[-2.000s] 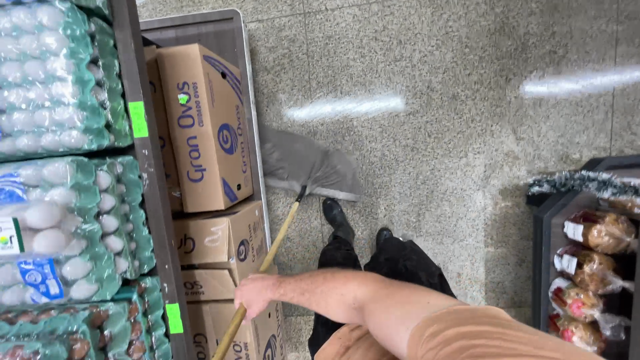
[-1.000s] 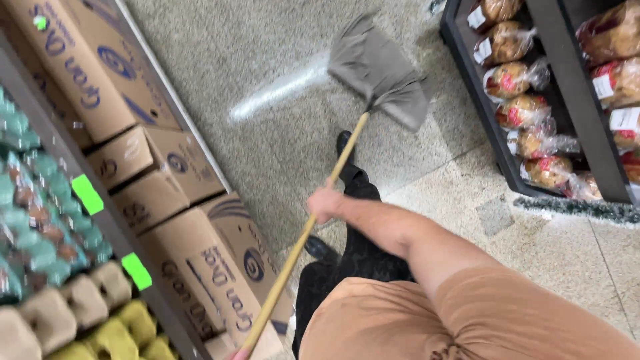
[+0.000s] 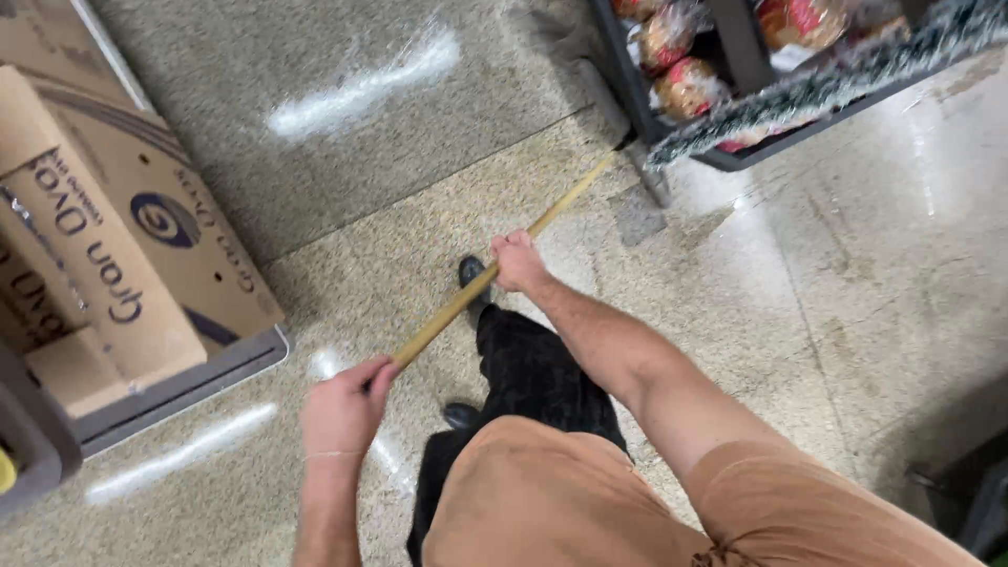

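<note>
A yellow wooden pole [image 3: 445, 316] runs diagonally between my hands. Its near end is in my left hand [image 3: 346, 405], low and left of my legs. Farther up the pole, my right hand [image 3: 518, 261] is closed around it, above my dark shoe. At the pole's far end, a grey cloth-covered floor mop head [image 3: 602, 94] lies on the speckled floor against the corner of the bread shelf; it is blurred and partly hidden by the shelf.
A dark shelf unit [image 3: 728, 160] edged with tinsel garland [image 3: 787, 102] holds bagged bread [image 3: 691, 88] at upper right. On the left, cardboard boxes [image 3: 118, 276] stand on a low grey base [image 3: 185, 388]. A dark object [image 3: 965, 488] is at lower right.
The mop head has moved right, up to the bread shelf's corner. My left hand now shows fully on the pole; one second ago it barely showed at the bottom edge. The view has shifted.
</note>
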